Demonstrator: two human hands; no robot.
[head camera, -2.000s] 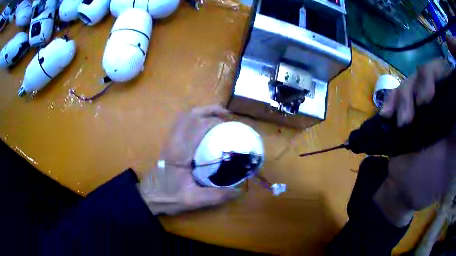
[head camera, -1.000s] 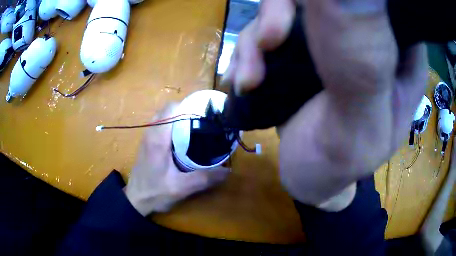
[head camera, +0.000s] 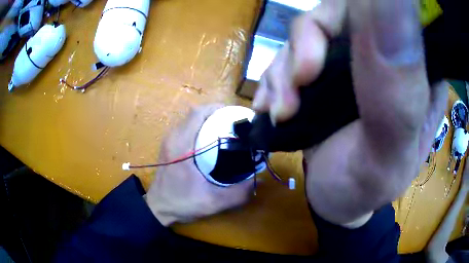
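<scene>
A white rounded camera shell (head camera: 210, 134) with a dark open end is held upright near the middle of the bench. My left hand (head camera: 187, 180) is closed around its left and lower side. Thin red and black wire leads (head camera: 177, 160) run left from it to a small white connector (head camera: 126, 166); another white connector (head camera: 292, 183) hangs at the right. My right hand (head camera: 360, 113) grips a thick black electric screwdriver (head camera: 319, 108), whose front end is over the shell's opening. The bit's tip is hidden.
White capsule-shaped camera units (head camera: 121, 33) lie at the upper left, one trailing wires. The silver metal screw feeder (head camera: 262, 59) stands behind my right hand, mostly covered. Part-assembled white units (head camera: 459, 137) with wires lie at the far right. The tabletop (head camera: 77, 133) is orange-brown film.
The screwdriver has swung in from the right, past the feeder, onto the shell's open end. The shell stays in my left hand. The whole view has shifted slightly.
</scene>
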